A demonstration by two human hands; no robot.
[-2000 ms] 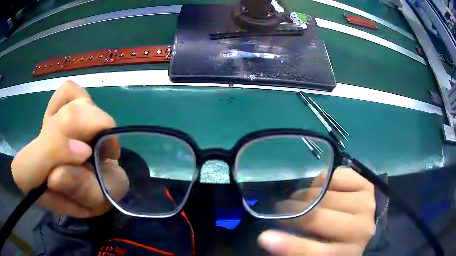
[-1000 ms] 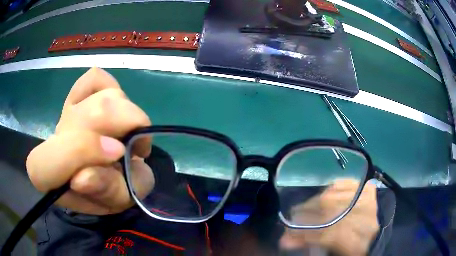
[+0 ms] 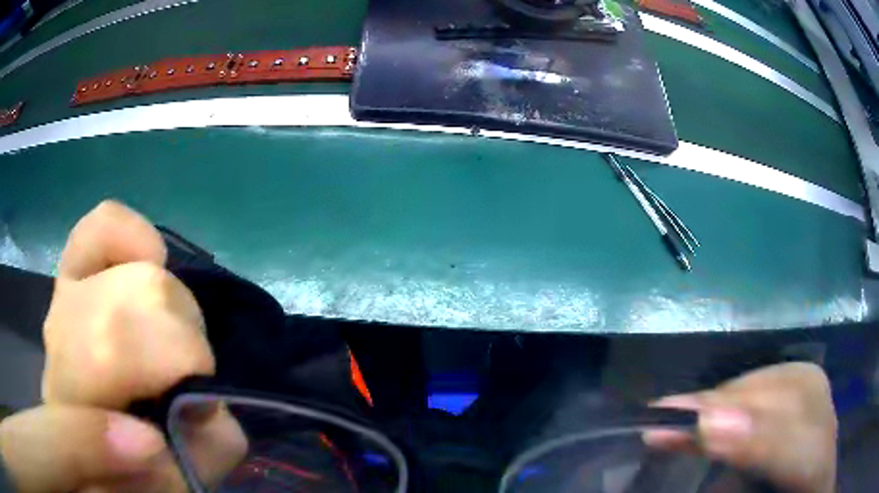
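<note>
Black-framed eyeglasses with clear lenses are at the bottom of the view, close to the camera. Their lower part is cut off by the picture's edge. My left hand grips the frame at the left lens's outer corner. My right hand pinches the frame at the right lens's upper outer corner, with thumb and fingers closed on it. Both hands are bare and partly cut off or blurred.
Green bench with pale strips. A black base plate holds the microscope column's foot. Red carriers lie left of it, another at the upper right. Tweezers and a thin pen-like tool lie below the plate's right corner.
The glasses have moved down and are now partly out of the picture. My right hand has moved outward and now pinches the frame's upper corner. The left hand has moved down and left.
</note>
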